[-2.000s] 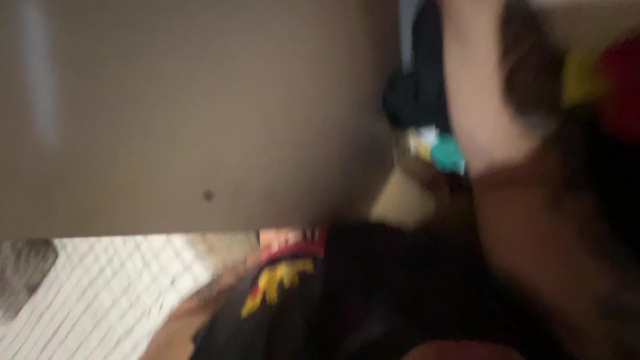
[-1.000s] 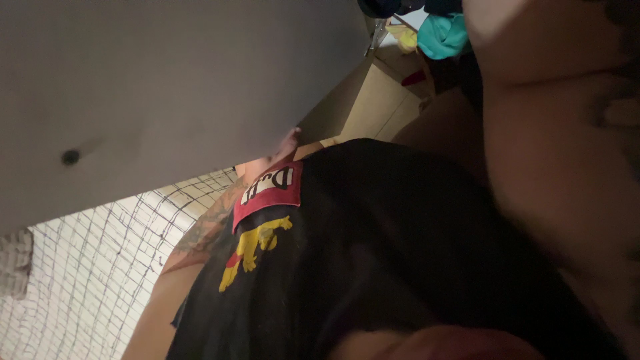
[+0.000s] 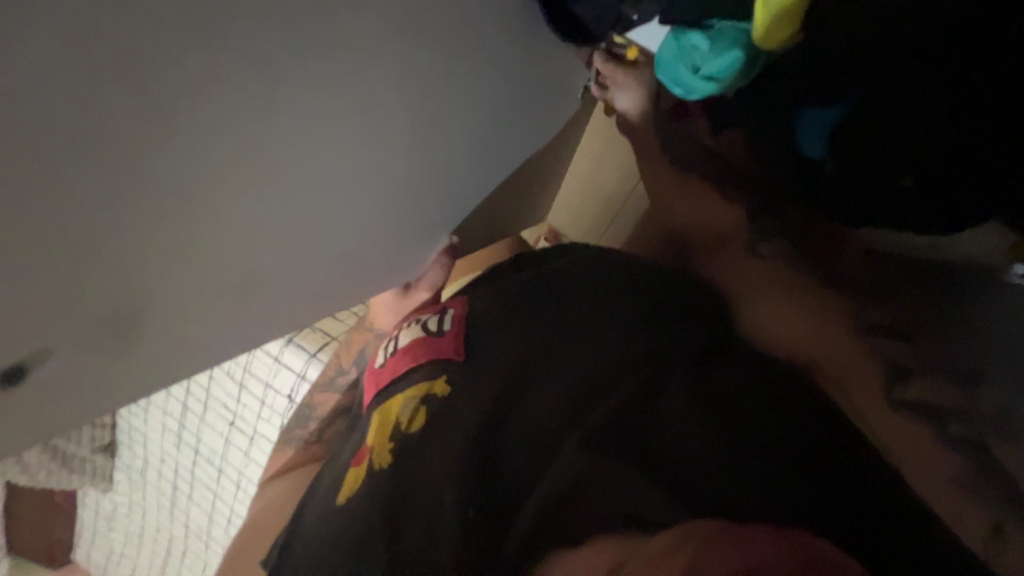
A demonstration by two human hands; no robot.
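Observation:
A large, flat grey panel (image 3: 264, 160) fills the upper left. My left hand (image 3: 420, 288) holds its lower edge, partly hidden by the panel, and the tattooed forearm comes up from below. At the panel's far right corner is my right hand (image 3: 628, 84), fingers bent around or against a small metal part (image 3: 593, 76). Something orange shows under those fingers; dimness and blur hide what it is. A pale wooden board (image 3: 596, 172) lies between the panel's edge and my right forearm.
My black printed shirt (image 3: 576, 384) covers the lower middle. Turquoise cloth or plastic (image 3: 708, 60) and a yellow item (image 3: 778, 20) are beside my right hand. White fabric with a dark grid pattern (image 3: 192, 432) spreads at lower left. Dark clutter fills the upper right.
My right hand has come into view at the panel's far corner; one second ago only that arm showed at the right. My left hand remains at the panel's edge.

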